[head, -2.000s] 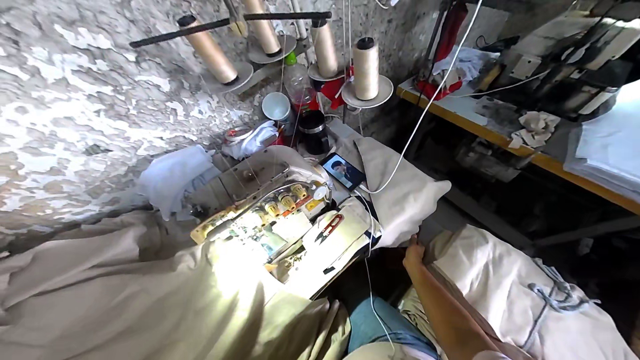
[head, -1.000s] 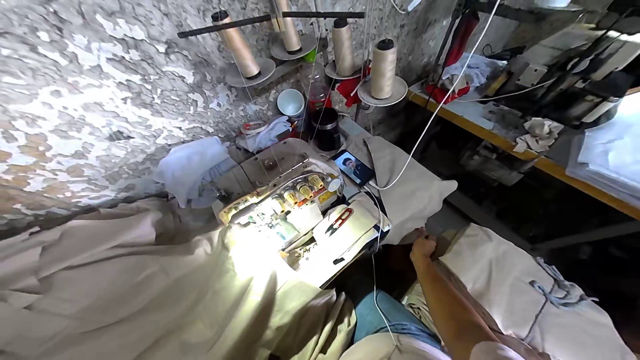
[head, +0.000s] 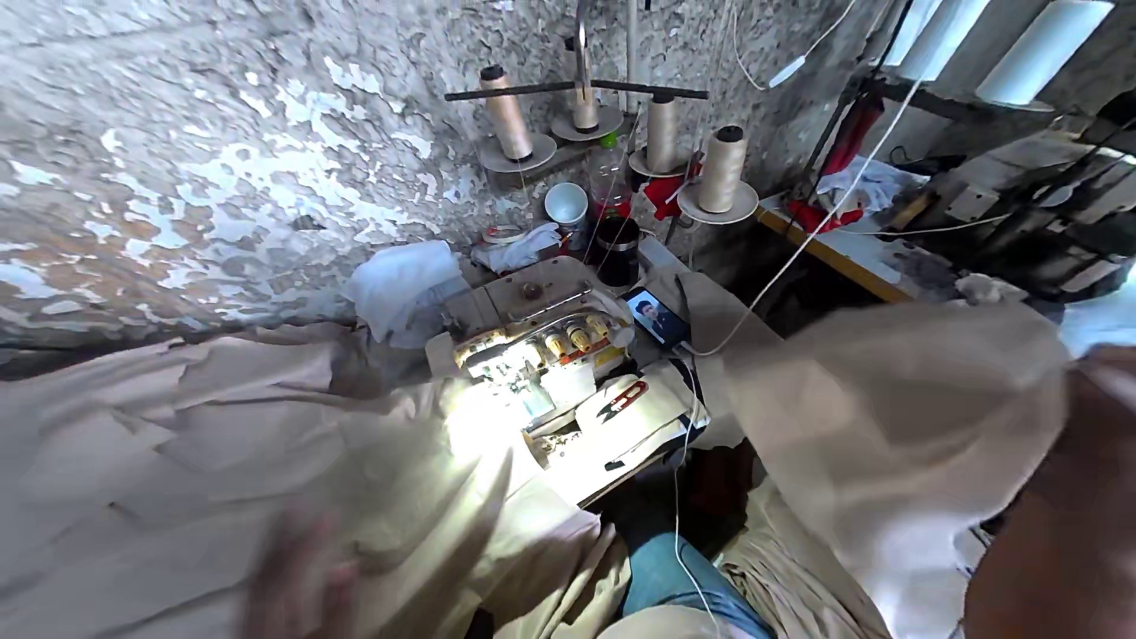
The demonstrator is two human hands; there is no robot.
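A beige fabric panel (head: 896,390) is raised at the right, blurred by motion. My right hand (head: 1100,390) is at its right edge, blurred and partly cut off; its fingers cannot be made out. Low at the left my left hand (head: 302,568), also blurred, is over a large spread of beige fabric (head: 222,461). Between the hands stands an overlock sewing machine (head: 532,302), its needle area brightly lit. Red-handled thread snips (head: 624,401) lie on pale cloth beside it. A phone (head: 657,318) with its screen lit lies behind them, with a white cable plugged in.
Several thread cones (head: 723,169) stand on a rack by the peeling wall. A dark cup (head: 617,251), a white cup (head: 566,204) and a white cloth (head: 404,288) are behind the machine. Another machine (head: 1021,186) stands on a yellow-edged table (head: 843,262). A white cable hangs across the view.
My right hand, low beside the fabric pile at the right earlier, has moved up and right, and a beige panel is now raised there. My left hand has come into view at the lower left.
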